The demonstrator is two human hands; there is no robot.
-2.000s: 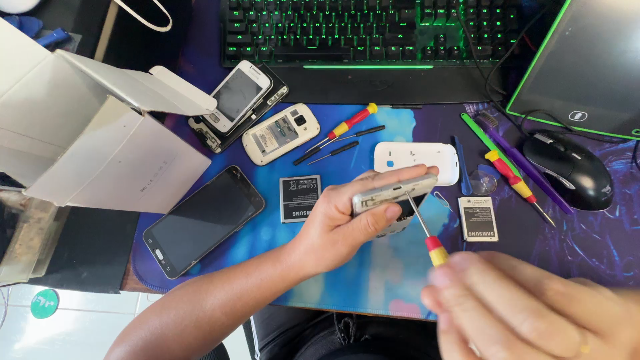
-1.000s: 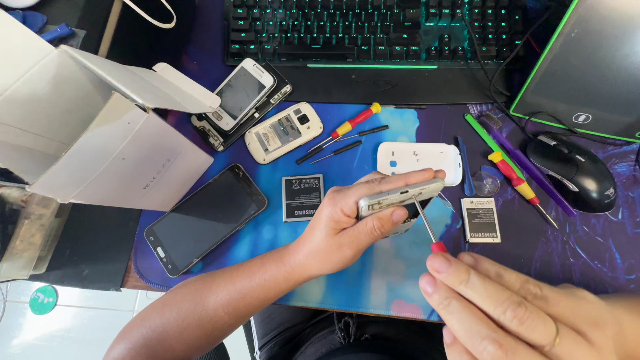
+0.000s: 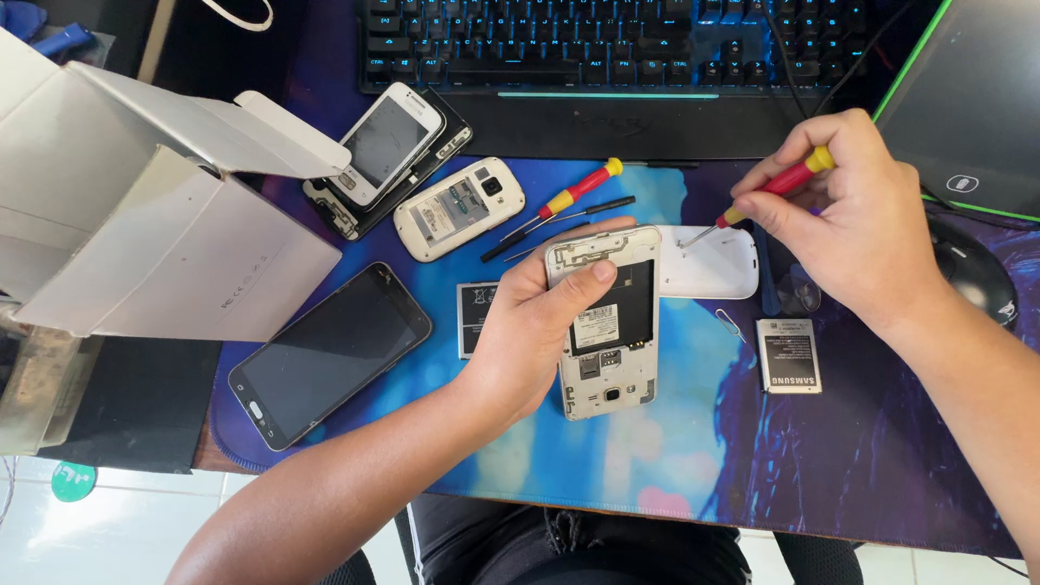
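Observation:
My left hand (image 3: 536, 325) grips an opened smartphone body (image 3: 611, 392), its back frame and empty battery bay facing up. My right hand (image 3: 845, 211) holds a red and yellow screwdriver (image 3: 784, 180), whose tip is over a white phone back cover (image 3: 711, 268) lying just right of the phone. Small screws appear on that cover. A phone battery (image 3: 790, 356) lies to the right, near a SIM ejector pin (image 3: 730, 325). Another battery (image 3: 474, 321) is partly hidden behind my left hand.
A dark-screened phone (image 3: 331, 357) lies at left beside an open white box (image 3: 187, 260). Further back are a white phone (image 3: 390, 142), an opened phone (image 3: 461, 209), a second red-yellow screwdriver (image 3: 578, 188) and a keyboard (image 3: 552, 122). A mouse (image 3: 971, 264) sits at right.
The phone has turned from edge-on to show its back frame. My right hand with the screwdriver has moved from the phone's edge up and right to the white cover.

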